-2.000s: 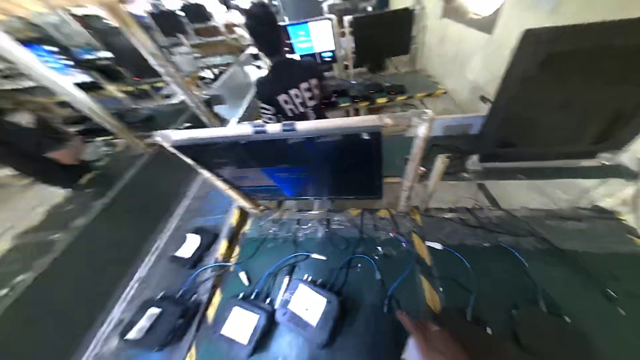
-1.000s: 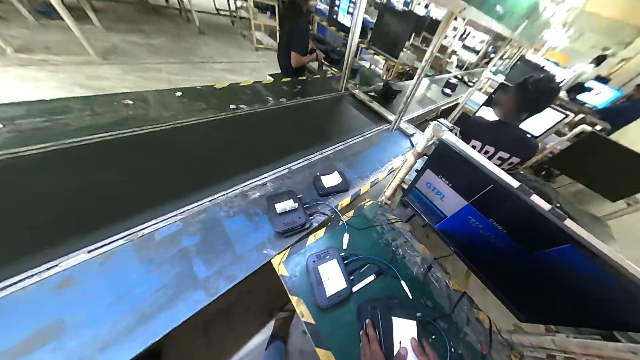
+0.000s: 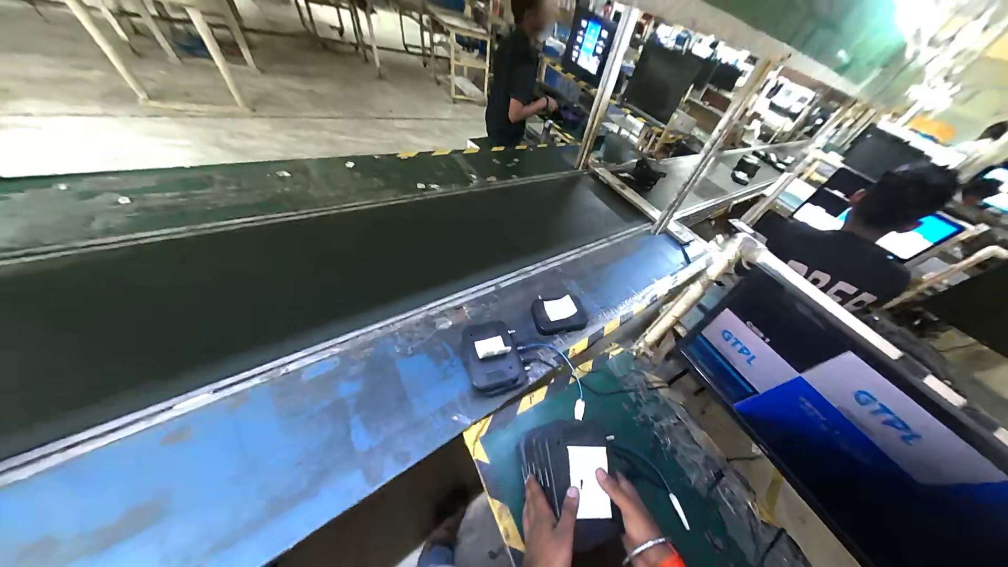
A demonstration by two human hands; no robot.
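My left hand [image 3: 549, 524] and my right hand [image 3: 635, 516] grip a black plastic box [image 3: 551, 449] from both sides, above the green bench top. A white paper label lies on the box, with both thumbs on or beside it. A blue cable with a white connector [image 3: 579, 408] ends just beyond the box. It runs from another black box [image 3: 494, 370] on the blue ledge, which also bears a white label. A smaller black box [image 3: 560, 313] with a label sits behind that one. Right of my hands lies a thin white-tipped cable [image 3: 678, 512].
A dark conveyor belt [image 3: 315, 276] runs along the left beyond the blue ledge [image 3: 260, 457]. At right a large monitor [image 3: 850, 409] stands in a pale frame. One person [image 3: 510, 79] stands across the belt; another [image 3: 858, 236] sits beyond the monitor.
The view has swung left since two seconds ago. Both hands, one second ago on a box at the bench's right part, now hold a box nearer the ledge.
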